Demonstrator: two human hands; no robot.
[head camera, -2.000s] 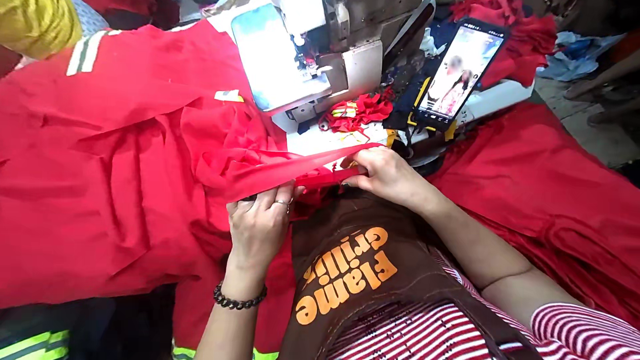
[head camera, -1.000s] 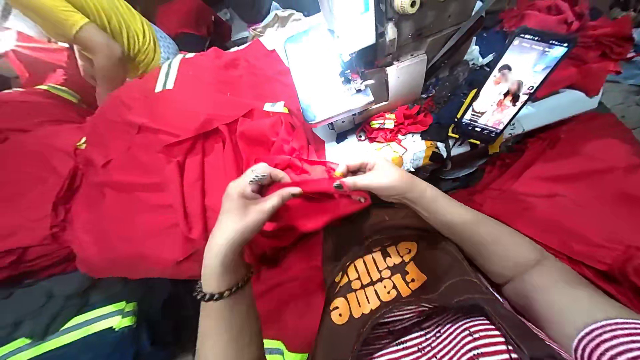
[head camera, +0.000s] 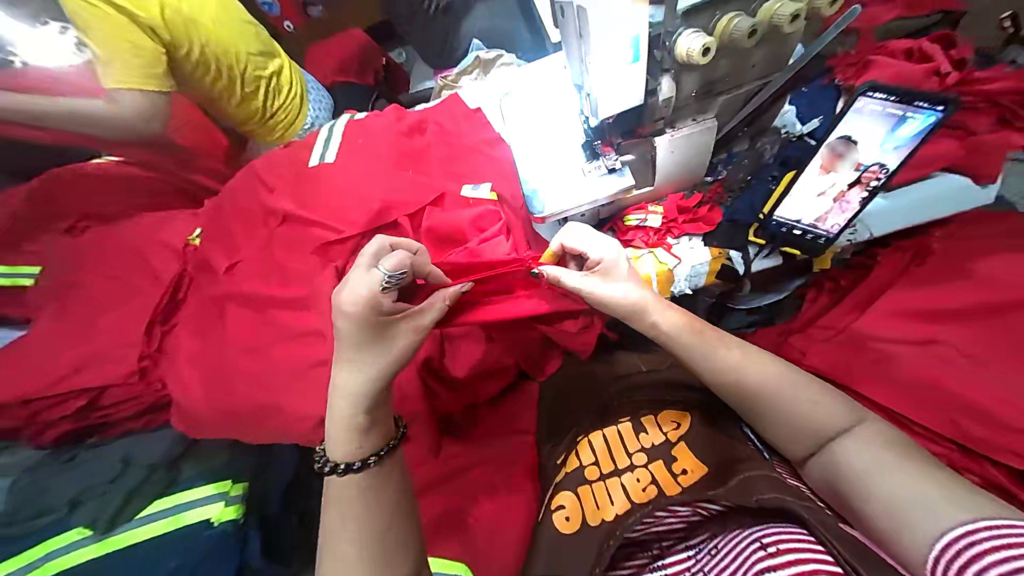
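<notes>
A folded edge of red fabric is stretched between my two hands above my lap. My left hand, with a ring and a beaded bracelet, pinches it between thumb and fingers. Thumb and index finger of my right hand grip its other end. The fabric belongs to, or lies against, a large red garment with a reflective strip, spread to the left. Just beyond my hands stands an industrial sewing machine, its needle area lit brightly. No fabric is seen under the needle.
Red and yellow-white scraps lie right of the machine bed. A smartphone with its screen lit leans beyond them. More red fabric is piled at right; dark cloth with fluorescent strips lies lower left. A person in yellow works at upper left.
Both hands have risen from the lap with the red fabric edge and now pinch it closer to the machine. The view has shifted left, bringing more of the person in yellow into sight.
</notes>
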